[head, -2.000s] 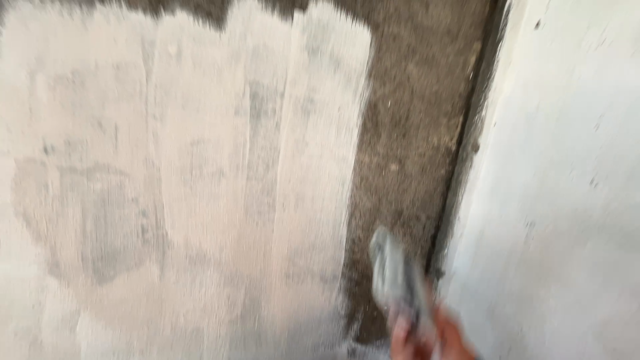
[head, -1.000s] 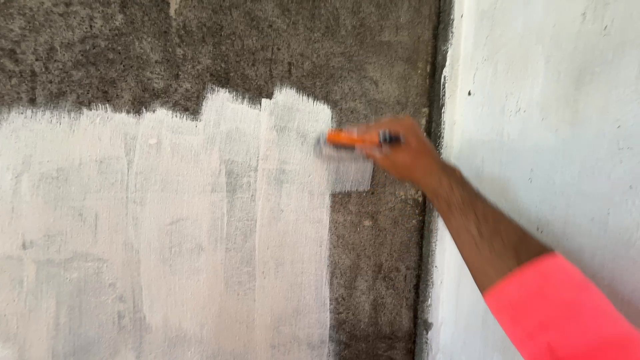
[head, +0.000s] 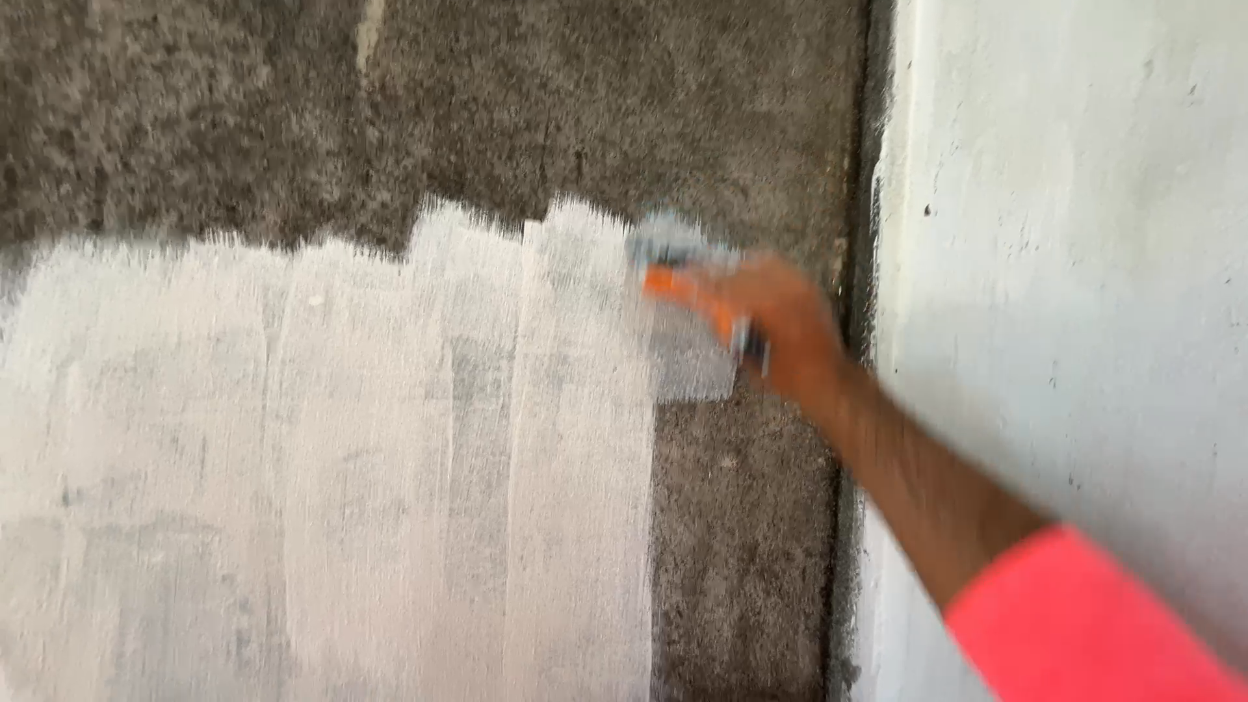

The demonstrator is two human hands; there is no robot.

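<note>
My right hand (head: 770, 312) is closed around the orange handle of a wide paintbrush (head: 687, 239), blurred by motion. The brush's head lies against the wall at the upper right corner of the white painted area (head: 468, 439). Beneath the hand, a short patch of thin white paint (head: 697, 366) ends over bare, dark grey-brown wall (head: 741, 546). A bright pink sleeve covers my upper forearm. My left hand is out of view.
A dark vertical corner gap (head: 853, 390) separates the rough wall from a whitish wall (head: 1072, 292) on the right. Dark unpainted wall (head: 244, 117) stretches above the ragged upper edge of the paint, with a pale streak (head: 369, 34) near the top.
Two seconds ago my right hand was low at the frame's edge; a second ago it was up on the wall with the brush. The white patch right of the painted area has grown upward.
</note>
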